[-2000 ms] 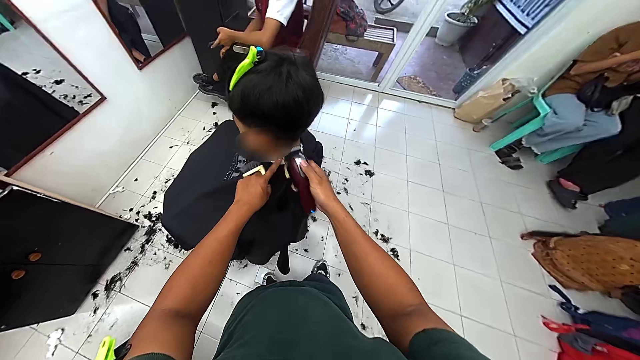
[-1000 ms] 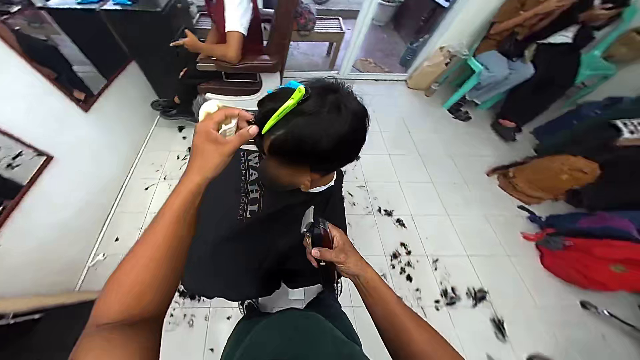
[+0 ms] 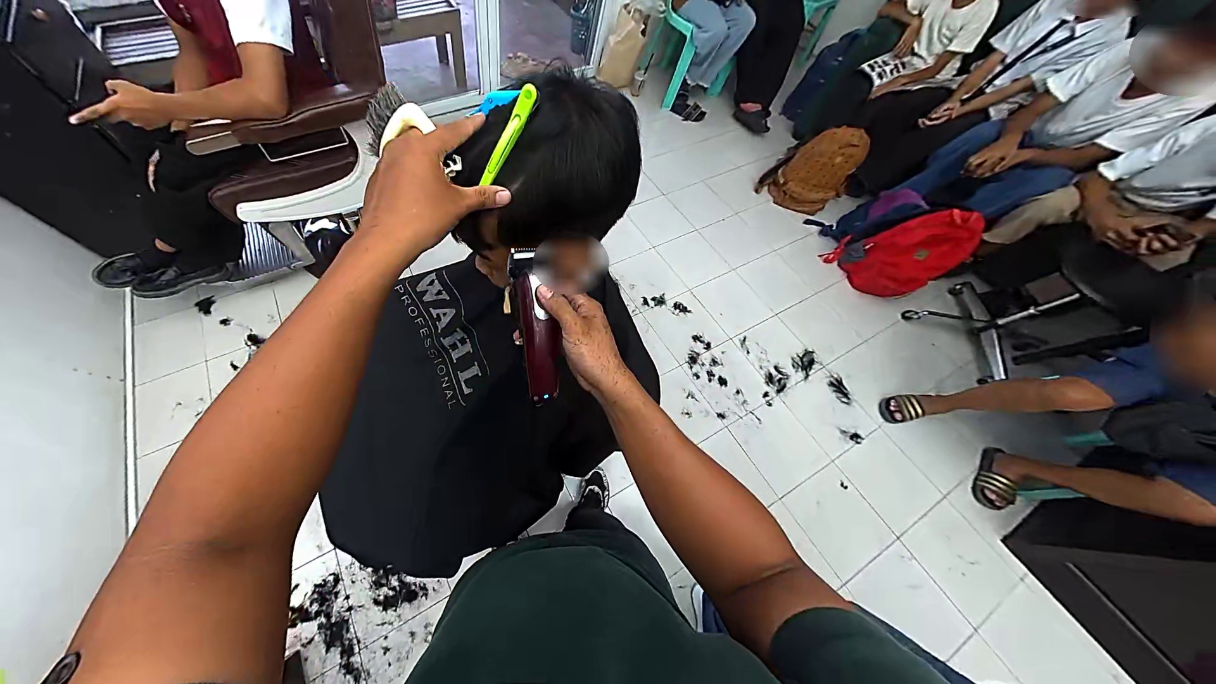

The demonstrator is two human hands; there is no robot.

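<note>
My left hand [image 3: 423, 180] holds a neck brush [image 3: 389, 119] with grey bristles and a pale handle, its fingers at the side of a seated person's dark hair [image 3: 579, 152]. A lime-green hair clip [image 3: 510, 135] and a blue clip [image 3: 498, 101] sit in that hair beside my fingertips. In my right hand [image 3: 581, 342] is a dark red hair clipper [image 3: 541, 337], upright, its metal blade close below the hair by the ear. A black barber's cape [image 3: 446, 456] with the Wahl name covers the seated person's body.
Cut hair [image 3: 774, 380] lies on the white tiles. At the left, another person sits in a brown barber's chair [image 3: 285, 180]. Several people sit along the right, with a red backpack [image 3: 907, 252] and a brown bag [image 3: 819, 169] on the floor. A black cabinet [image 3: 1121, 589] stands lower right.
The clipper has risen from in front of the cape to the hair's edge near the ear. My left hand still has the brush by the clips. The view has turned towards the right of the room.
</note>
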